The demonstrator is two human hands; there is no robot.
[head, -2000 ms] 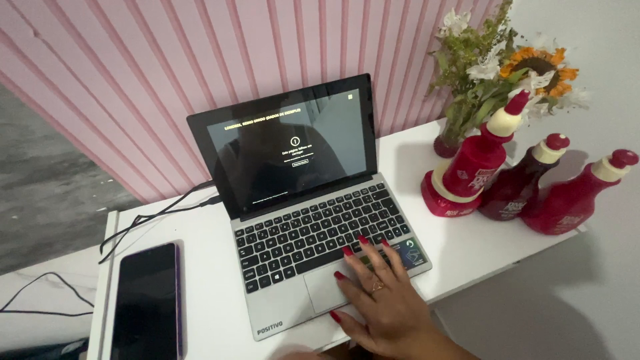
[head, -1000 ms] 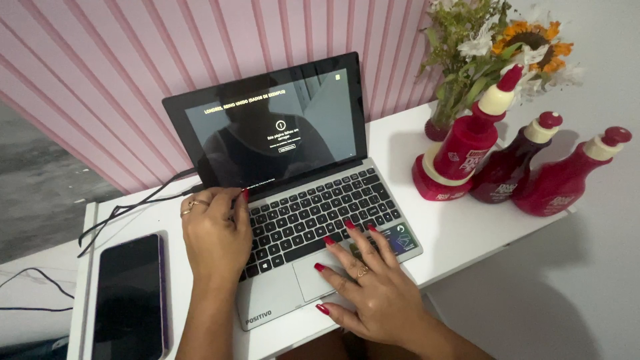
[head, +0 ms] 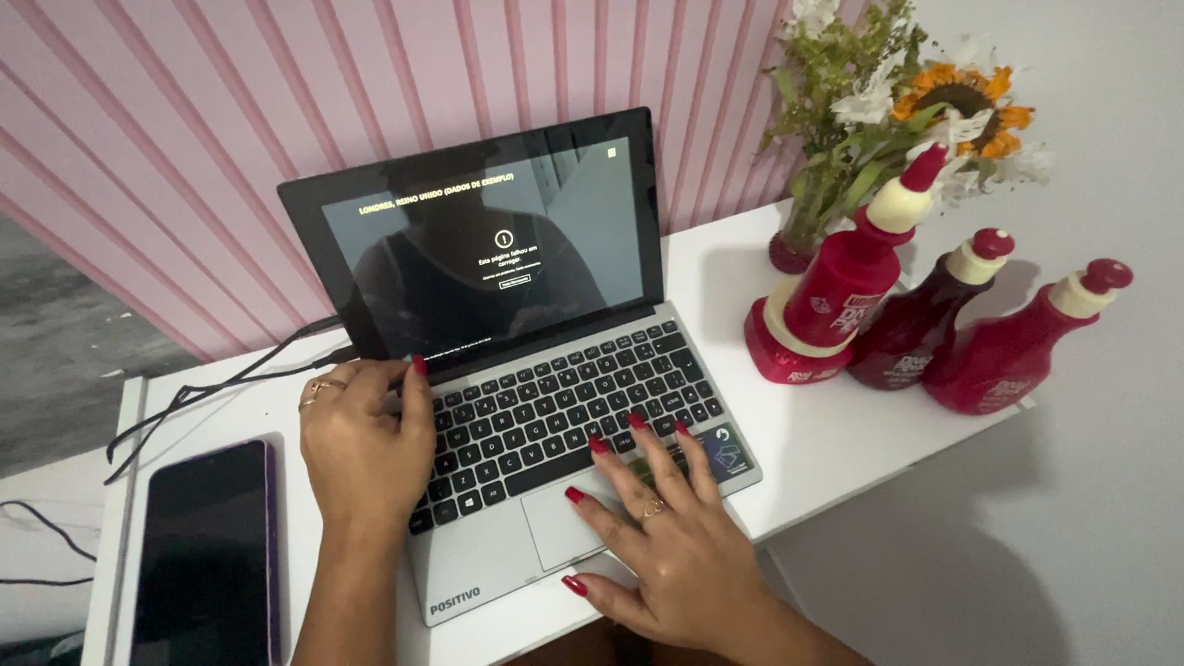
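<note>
A silver Positivo laptop [head: 462, 578] stands unfolded on a white desk, its dark screen [head: 462, 277] bearing some text and a reflection of a person. My left hand [head: 365, 435] is at the laptop's left edge near the hinge, thumb and fingers bent together around the corner where black cables reach it; whether it grips anything there is hidden. My right hand [head: 671, 546] lies over the touchpad [head: 564, 527] and the lower right of the keyboard [head: 564, 416], fingers spread, holding nothing.
A dark phone [head: 203, 555] lies left of the laptop. Black cables [head: 213, 393] run behind it. To the right stand a pink pump bottle [head: 842, 287], a darker bottle [head: 916, 324], another pink bottle [head: 1008, 351] and a vase of flowers [head: 805, 222]. A pink slatted panel [head: 518, 65] rises behind.
My left hand, not seen on the laptop two seconds ago, came to its left edge by one second ago and remains there. My right hand stays near the touchpad.
</note>
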